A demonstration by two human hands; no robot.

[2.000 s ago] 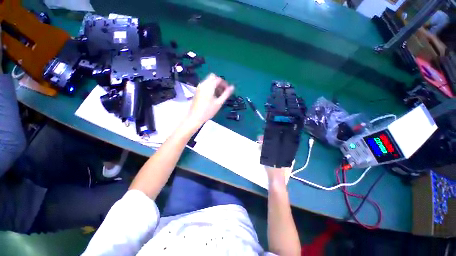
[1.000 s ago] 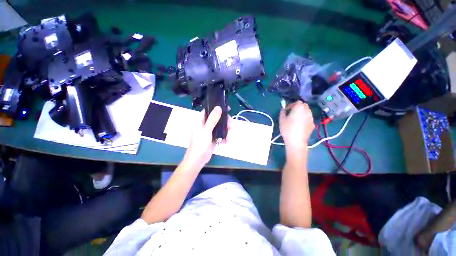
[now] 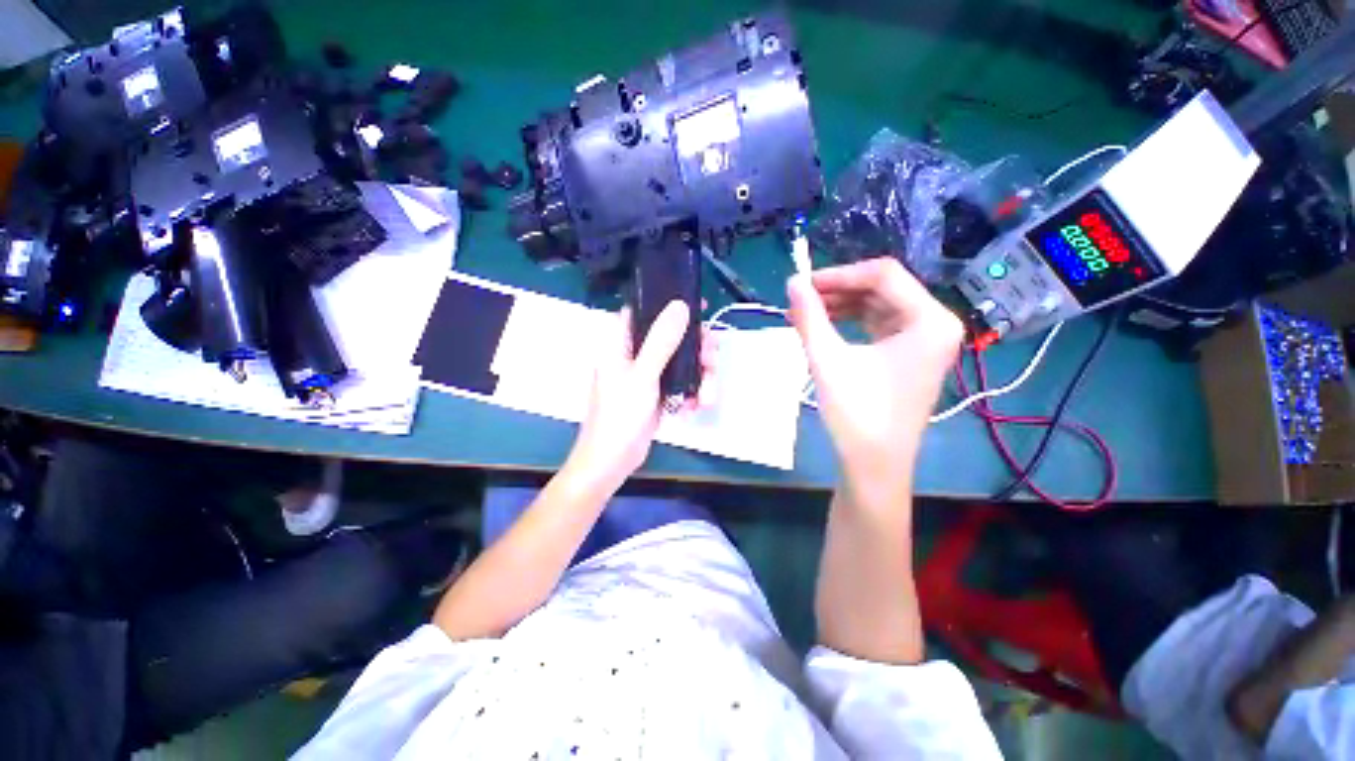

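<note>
My left hand [image 3: 636,390] is closed around the dark grip of a black handheld device assembly [image 3: 632,171]. The device is held upright over the bench, its body above the grip, with a pale label on its side. My right hand [image 3: 877,350] pinches the small white plug of a white cable [image 3: 803,256] between thumb and finger. The plug tip is just below a small blue-lit spot at the body's lower right edge; whether they touch I cannot tell. A white backing strip [image 3: 565,357] with a matte black pad sheet [image 3: 464,336] lies under my left hand.
Stacked black device assemblies [image 3: 223,164] stand at left, partly on white paper [image 3: 390,390]. Loose small black parts lie beside them. A plastic bag [image 3: 892,201], the lit power supply [image 3: 1040,275] and its red and black leads are at right, with a cardboard box [image 3: 1245,424] beyond. Another person's arm shows lower right.
Since the first frame the device has passed from my right hand to my left. In the last second my right hand has brought the white plug up and left, close to the device's edge.
</note>
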